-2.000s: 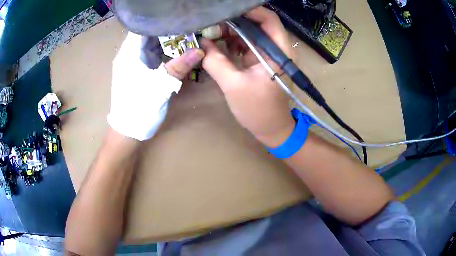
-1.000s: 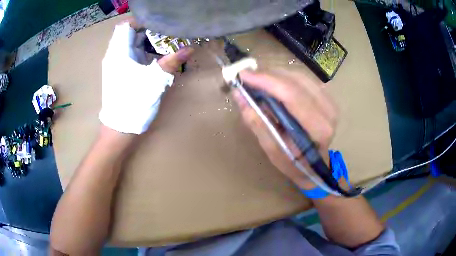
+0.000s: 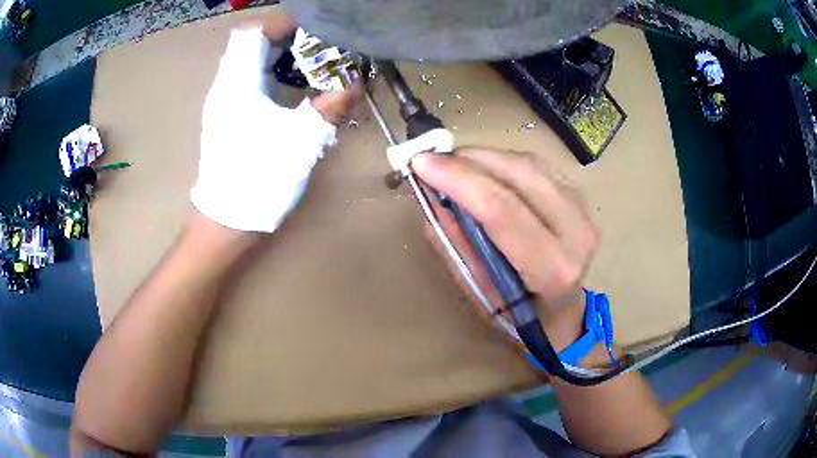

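Note:
My left hand (image 3: 260, 134), in a white glove with bare fingertips, holds a white, silver and yellow circuit board assembly (image 3: 324, 64) near the top of the view. My right hand (image 3: 511, 215), bare with a blue wrist strap (image 3: 593, 333), grips a black soldering iron (image 3: 488, 259). A white collar (image 3: 421, 150) sits near the iron's front. A thin silvery feed tube (image 3: 452, 253) runs along the iron. The iron's front end points up at the assembly; its tip is hidden under the grey hood, so contact cannot be told.
The grey fume hood (image 3: 457, 27) covers the top centre. An iron stand (image 3: 560, 89) with a yellow speckled cleaner (image 3: 596, 123) is at upper right. Assemblies (image 3: 36, 240) lie on the dark surface at left. Shiny bits lie on the tan mat (image 3: 358, 331). Another cluster (image 3: 710, 85) is at far right.
My right hand has left the assembly, swung right, and now holds the iron by its handle with its front end pointed at the assembly. My left hand still holds the assembly.

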